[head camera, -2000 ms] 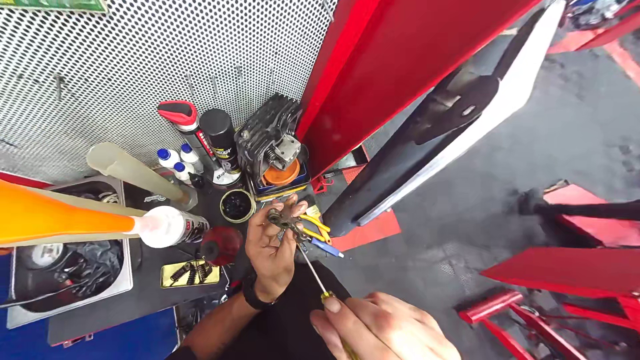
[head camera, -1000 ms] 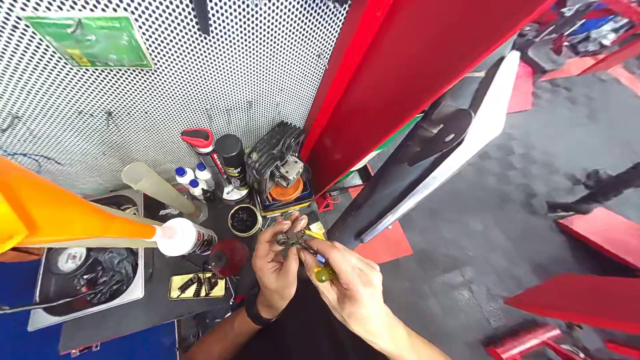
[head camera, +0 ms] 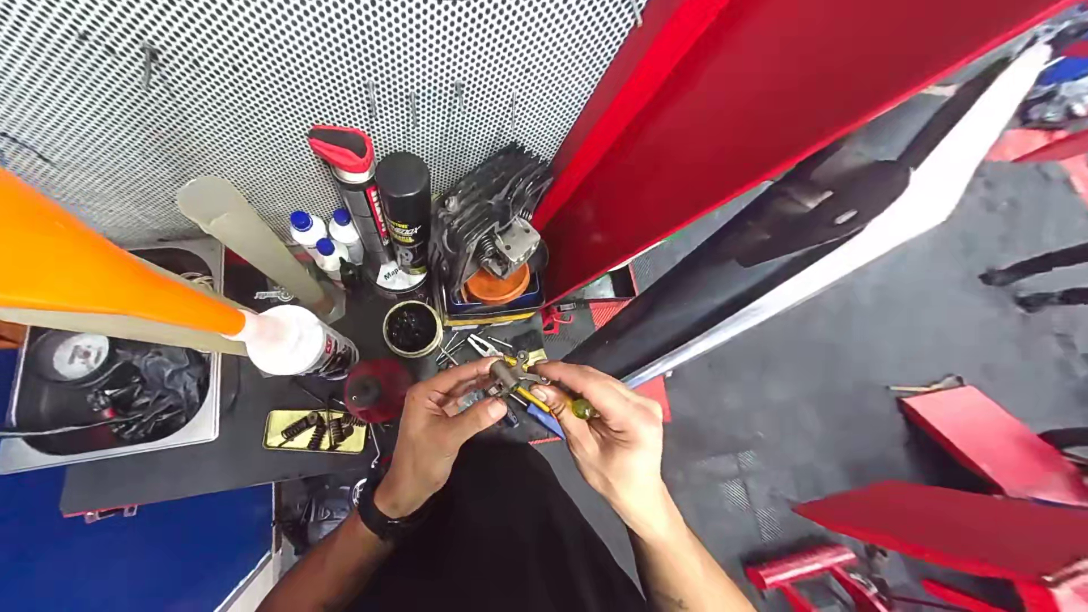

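Both hands meet above the near edge of a dark workbench. My left hand (head camera: pixel 440 425) pinches a small metal part (head camera: pixel 507 376), roughly cylindrical with short arms, between thumb and fingertips. My right hand (head camera: pixel 608 421) touches the same part from the other side with its fingertips. A screwdriver with a yellowish-green, see-through handle (head camera: pixel 583 409) is also in my right hand, its shaft mostly hidden. Behind the fingers lie pliers (head camera: pixel 482 344) and other tools, partly covered. A round tub of dark contents (head camera: pixel 412 329) stands just beyond my left hand.
An engine cylinder head (head camera: pixel 489 225) stands at the back beside spray cans (head camera: pixel 403 212). Left are a red container (head camera: pixel 374 391), a yellow tray of springs (head camera: pixel 316 431), a white-capped bottle (head camera: pixel 289 340) and a sink (head camera: pixel 110 391). A red post (head camera: pixel 680 136) rises at right.
Two seconds ago my right hand held the screwdriver out toward the part in my left hand. Now the right hand is up against the part, its fingertips on it, with the screwdriver tucked in the hand.
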